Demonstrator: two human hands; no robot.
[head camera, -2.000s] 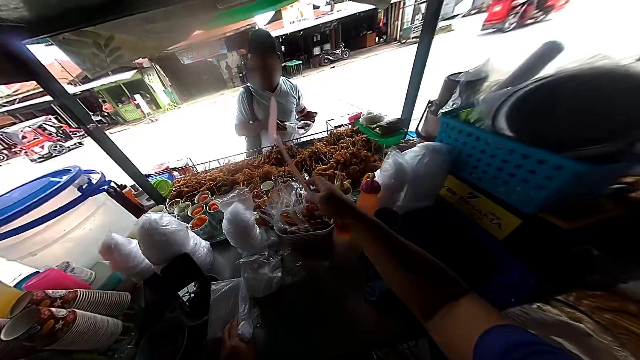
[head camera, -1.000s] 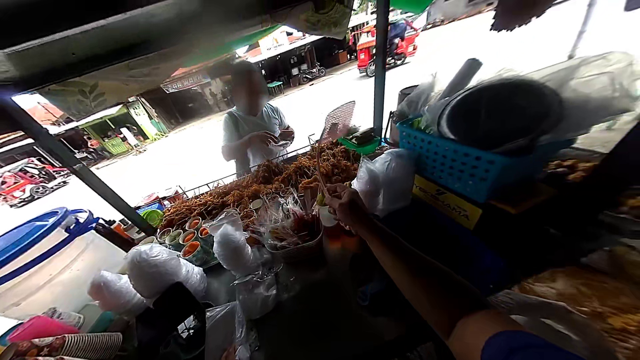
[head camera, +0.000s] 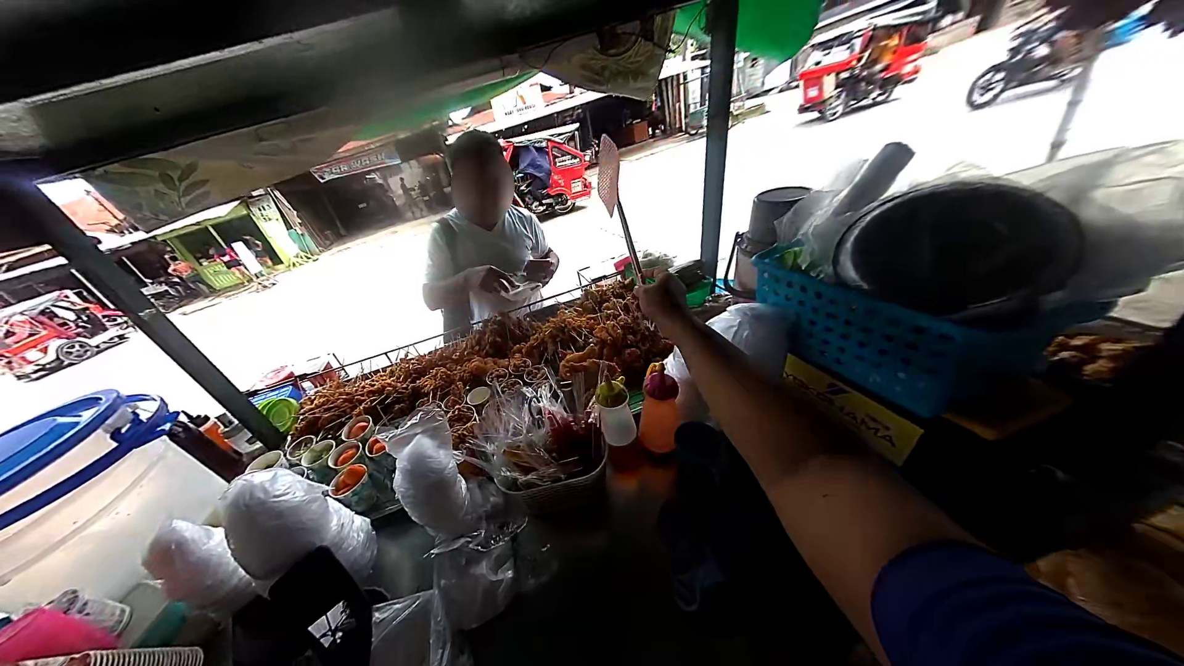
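My right hand (head camera: 662, 298) is closed around the handle of a fly swatter (head camera: 610, 176), whose perforated paddle points up over the far side of the stall. Below it lies a long heap of fried skewered food (head camera: 518, 347). Two squeeze bottles, one with a green top (head camera: 615, 412) and one orange with a dark red top (head camera: 659, 407), stand nearer me. Beside them is a basket (head camera: 560, 495) of plastic-wrapped items. Cups with orange and green contents (head camera: 349, 479) are grouped at the left of the food. My left hand is out of view.
Across the rack a person (head camera: 486, 236) holds a plastic bag. A blue basket (head camera: 860, 333) with a large dark pot is at right. Bundles of plastic bags (head camera: 287, 523) and a tub with a blue lid (head camera: 102, 499) are at left. Posts (head camera: 717, 139) frame the stall.
My right hand has moved forward over the food with the swatter, which changed its tilt. A hand low in the oldest frame is no longer seen. Red vehicles in the street have moved.
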